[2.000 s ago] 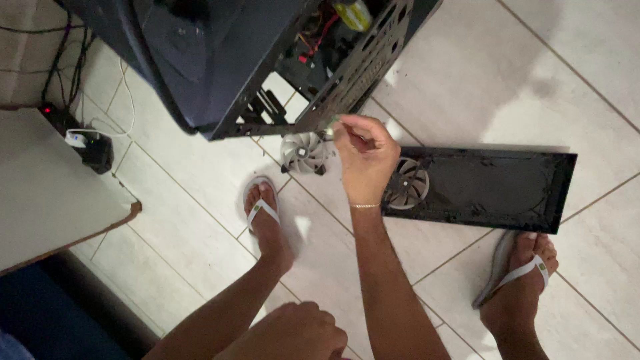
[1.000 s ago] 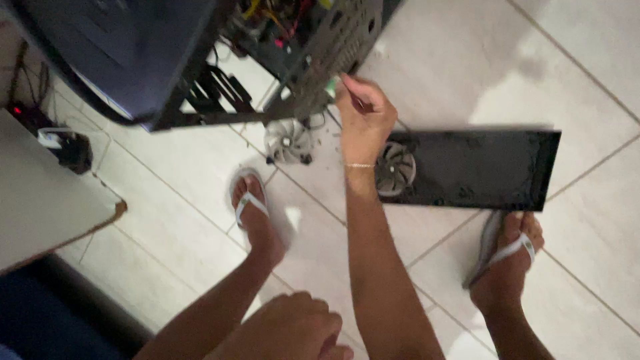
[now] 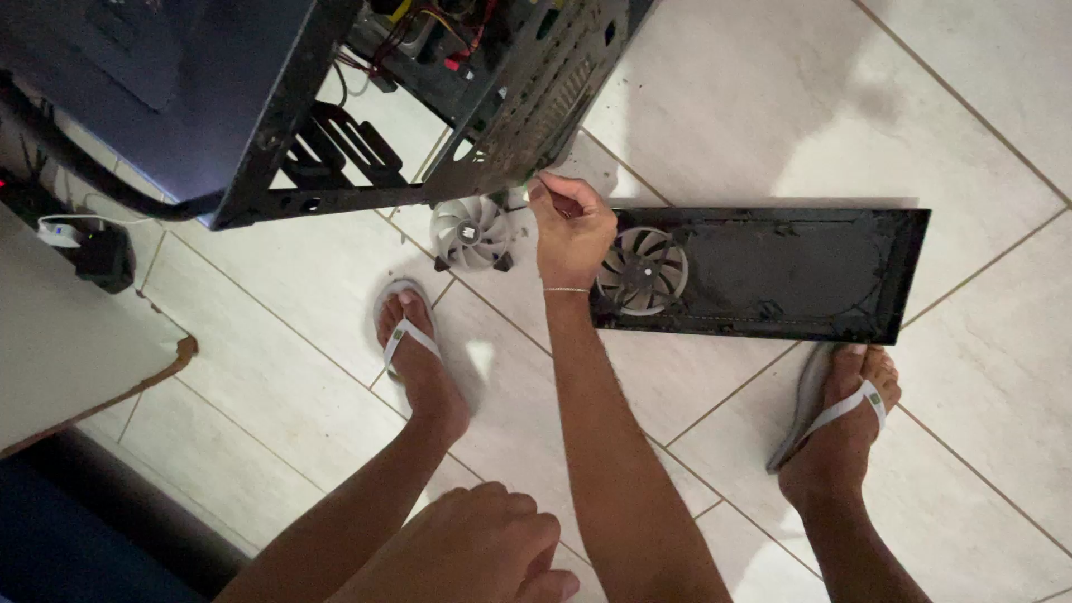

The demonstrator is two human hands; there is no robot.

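Note:
My right hand [image 3: 574, 222], a thin bracelet at its wrist, is at the lower edge of a black computer case [image 3: 335, 197]. Its thumb and fingertips pinch together by the metal edge; a small greenish-white bit shows at the tips, too small to name. Low in the view my left hand [image 3: 494, 536] is curled, with nothing seen in it. Inside the open case are red and yellow cables [image 3: 452, 29]. Below its edge a pale case fan [image 3: 471, 233] lies on the floor. A black case panel [image 3: 779, 272] lies right of my right hand, with another fan [image 3: 643, 270] at its left end.
My feet in white flip-flops stand on the tiled floor, the left one [image 3: 410, 335] below the loose fan, the right one [image 3: 846, 410] against the panel. At the left are a chipped white board [image 3: 84, 335] and a black power adapter [image 3: 105, 255] with a white cable.
My right hand stays pinched near the case's lower edge throughout. My left hand remains curled low in the view. The fans and the panel have not plainly moved.

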